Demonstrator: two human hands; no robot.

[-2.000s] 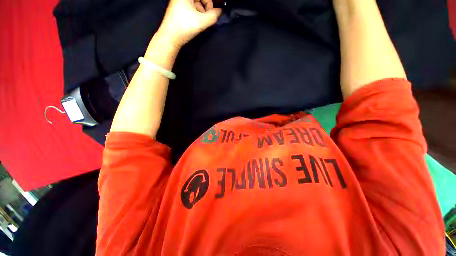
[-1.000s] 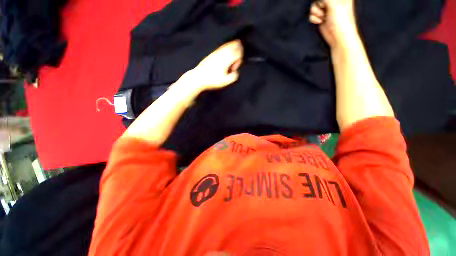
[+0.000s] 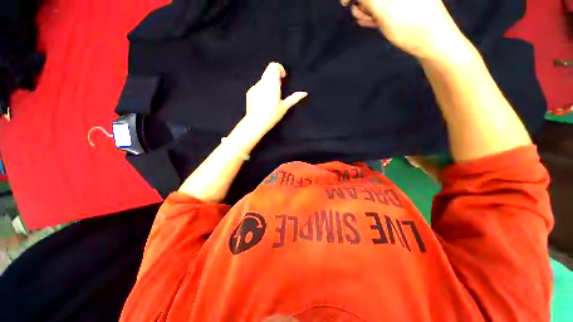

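The dark coat (image 3: 339, 94) lies spread in front of me, its collar end to the left. My left hand (image 3: 270, 97) rests on the coat, thumb apart from the fingers, with nothing seen in it. My right hand (image 3: 392, 19) is over the coat at the top edge of the picture. Its fingers are curled and partly cut off, so I cannot tell whether they hold anything. A pale hanger hook (image 3: 97, 134) sticks out at the collar beside a small white label (image 3: 122, 134). No needle, thread or button can be made out.
Red cloth (image 3: 69, 170) covers the table under the coat. Other dark garments (image 3: 19, 50) lie at the far left. A small metallic item (image 3: 563, 63) is at the right edge on the red cloth. Green flooring (image 3: 408, 185) shows beside my body, and a dark rounded shape (image 3: 75, 258) is at lower left.
My left hand has gone from curled to open and flat on the coat. My right hand has moved left. The raised folds between my hands now lie flatter.
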